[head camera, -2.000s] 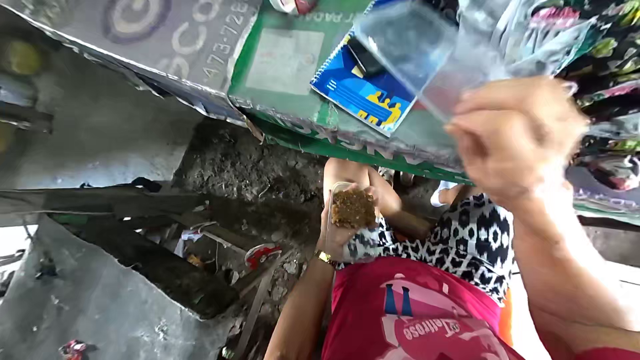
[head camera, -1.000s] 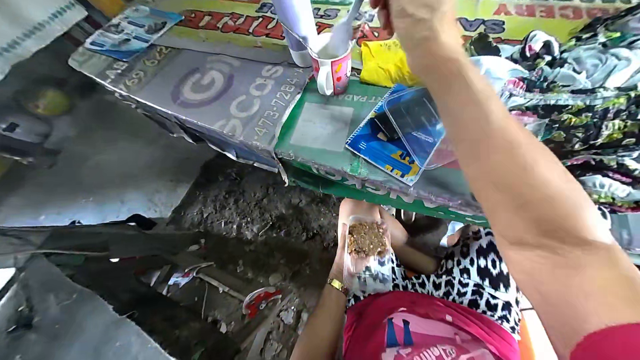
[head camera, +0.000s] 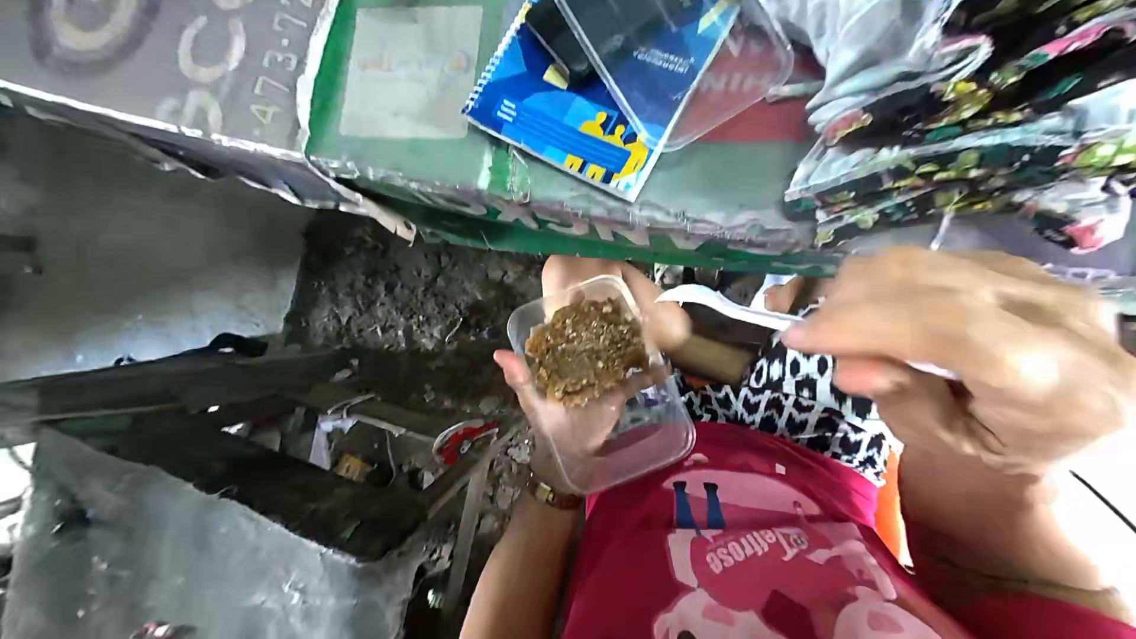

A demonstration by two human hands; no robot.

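Low at the centre, my left hand (head camera: 572, 417) supports a clear rectangular plastic container (head camera: 652, 444) from below. A brown, crumbly-topped piece of food (head camera: 586, 351) sits in its upper part. My right hand (head camera: 967, 355), slightly blurred, grips a white plastic spoon or fork (head camera: 732, 308); its end points left, just right of the container and apart from the food. A clear plastic lid (head camera: 710, 106) rests partly over a blue spiral notebook (head camera: 568, 133) on the table, with a dark object (head camera: 568, 44) by the notebook's upper part.
The table edge (head camera: 568, 222), covered in printed green sheeting, runs above my lap. Floral cloth (head camera: 976, 133) lies at the upper right. Wooden pieces (head camera: 240, 470), a grey sheet (head camera: 177, 541) and a red and white item (head camera: 463, 439) are at the lower left, over dark soil (head camera: 390, 284).
The right hand held the clear lid two seconds ago, then reached across the table; the lid now lies on the notebook. That hand has come back toward my lap with the white utensil.
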